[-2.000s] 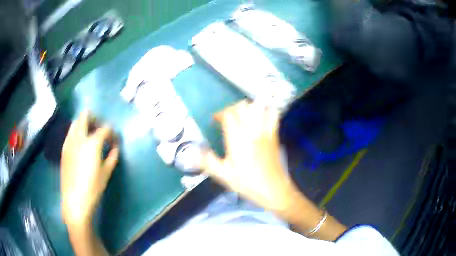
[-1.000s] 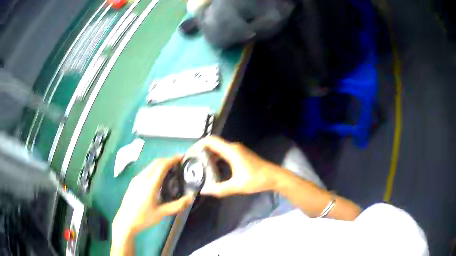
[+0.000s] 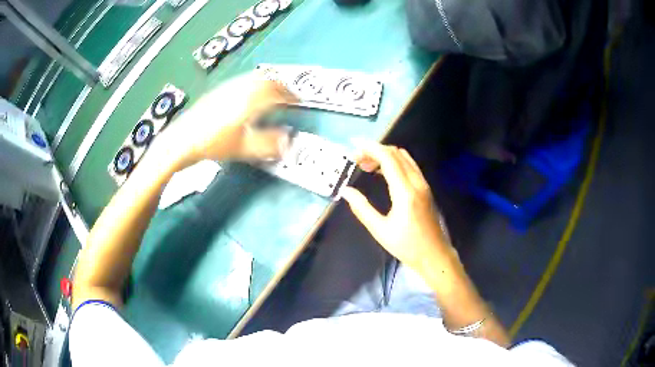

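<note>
A silver-grey plate with ring recesses (image 3: pixel 313 163) lies at the bench edge; its right end shows a dark layered side, like a stack. My left hand (image 3: pixel 248 129) is blurred and covers its left end; its exact hold cannot be told. My right hand (image 3: pixel 402 204) has thumb and fingertips at the two corners of its right end. A second three-seat plate (image 3: pixel 330 89) lies just behind, its left end partly hidden by my left hand.
Fitted plates with black rings lie on the green surface at left (image 3: pixel 142 132) and farther back (image 3: pixel 240 27). A white wipe (image 3: pixel 190 183) lies beside my left forearm. A person in dark clothing (image 3: pixel 495 29) is at the back right, near a blue stool (image 3: pixel 531 186). Red button (image 3: pixel 66 287) at left.
The round part held between both hands a second ago is no longer visible in them. My left hand has moved forward over the plates; my right hand has moved right to the plate's end.
</note>
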